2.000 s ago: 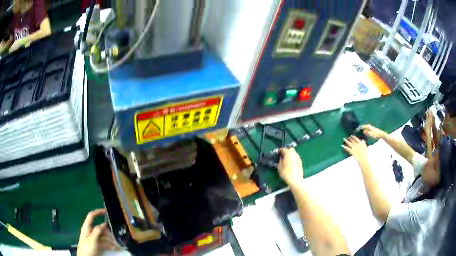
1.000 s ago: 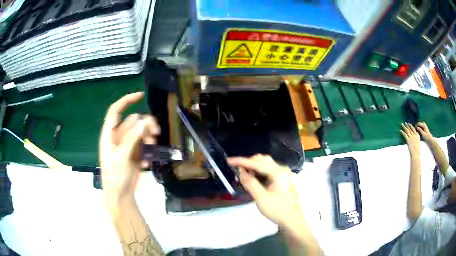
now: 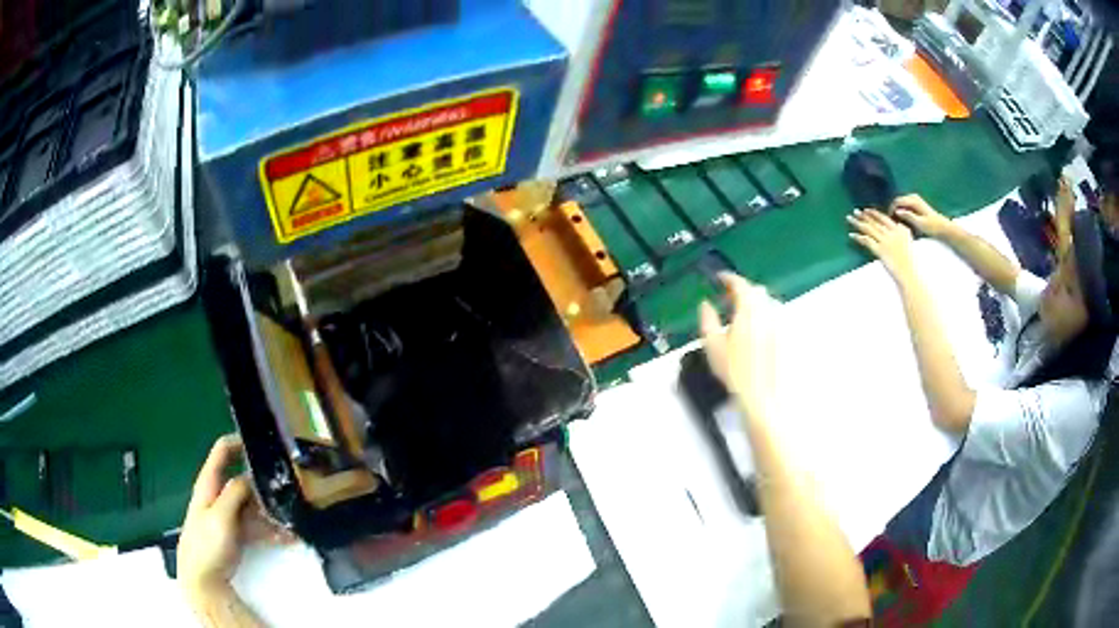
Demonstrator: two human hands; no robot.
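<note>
My left hand (image 3: 219,525) is at the lower left, its fingers against the outer left side of the black-lined press opening; its fingertips are partly hidden. The tan-gold fixture (image 3: 295,405) stands upright inside the left edge of the black lining (image 3: 423,368). My right hand (image 3: 746,334) is blurred, over the mat's edge right of the press. A small dark part (image 3: 714,263) is at its fingertips; I cannot tell whether it is held. A black housing (image 3: 722,423) lies on the white sheet, partly covered by my right forearm.
The blue press head (image 3: 380,135) hangs over the opening. An orange-tan block (image 3: 574,276) and black frames (image 3: 687,209) are to the right. Stacked trays (image 3: 98,233) and a yellow-handled tool (image 3: 55,535) are at left. Another person's hands (image 3: 902,233) work farther right.
My right hand has left the fixture and moved right. My left hand has moved down to the opening's outer side; the dark piece it held no longer shows there. The camera view has shifted and tilted.
</note>
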